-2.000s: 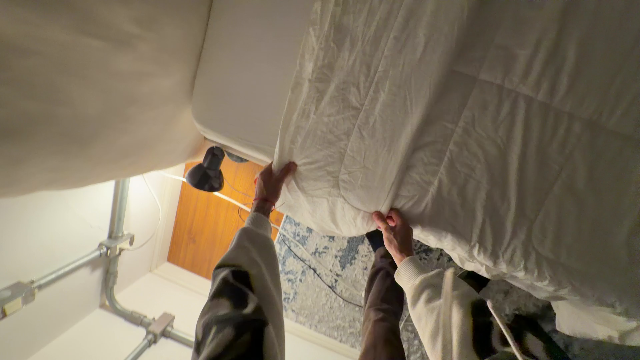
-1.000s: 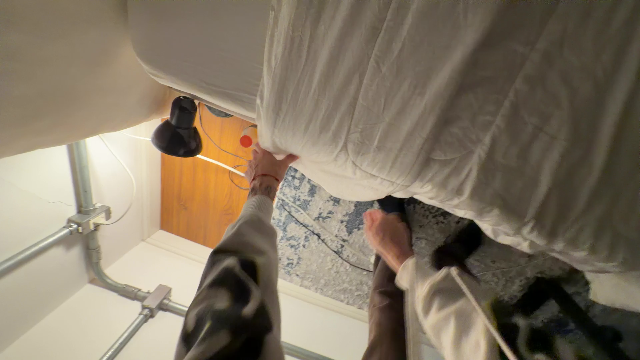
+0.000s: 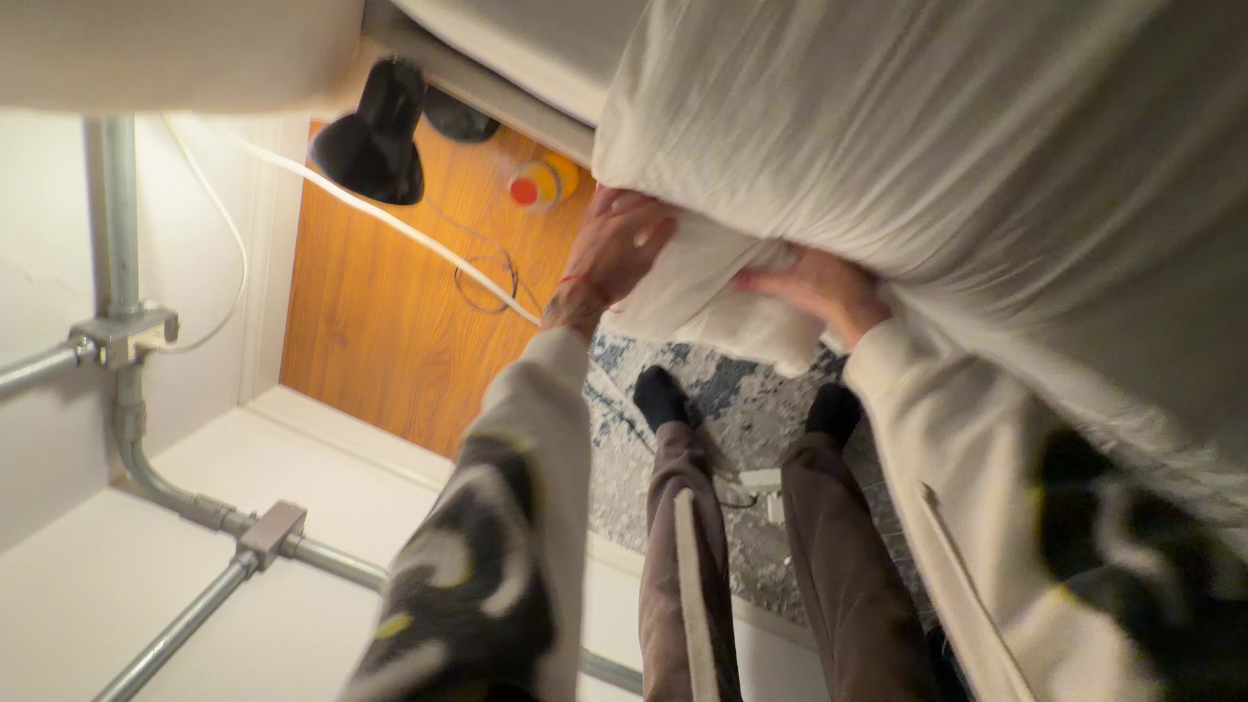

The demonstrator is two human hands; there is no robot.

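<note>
A white quilted comforter (image 3: 877, 127) lies over the bed and hangs past the mattress side. My left hand (image 3: 619, 244) is at the comforter's corner, its fingers partly hidden under the white fabric. To its right, my right hand (image 3: 819, 288) grips a bunched fold of white cloth (image 3: 721, 292) that hangs between the two hands; its fingertips are partly covered by the fold. Whether that fold belongs to the comforter or to a sheet, I cannot tell. Part of the mattress (image 3: 546, 49) shows at the top.
A black lamp (image 3: 375, 136) and a yellow bottle with a red cap (image 3: 541, 182) are beside the bed, over a wooden surface (image 3: 390, 312). A white cable (image 3: 390, 219) crosses there. Metal conduit (image 3: 122, 224) runs along the wall. My feet stand on a blue-gray rug (image 3: 721, 380).
Two seconds ago both hands were on the comforter's edge. One second ago my right hand was off it, fingers curled; now it is at a hanging white fold. The view has shifted.
</note>
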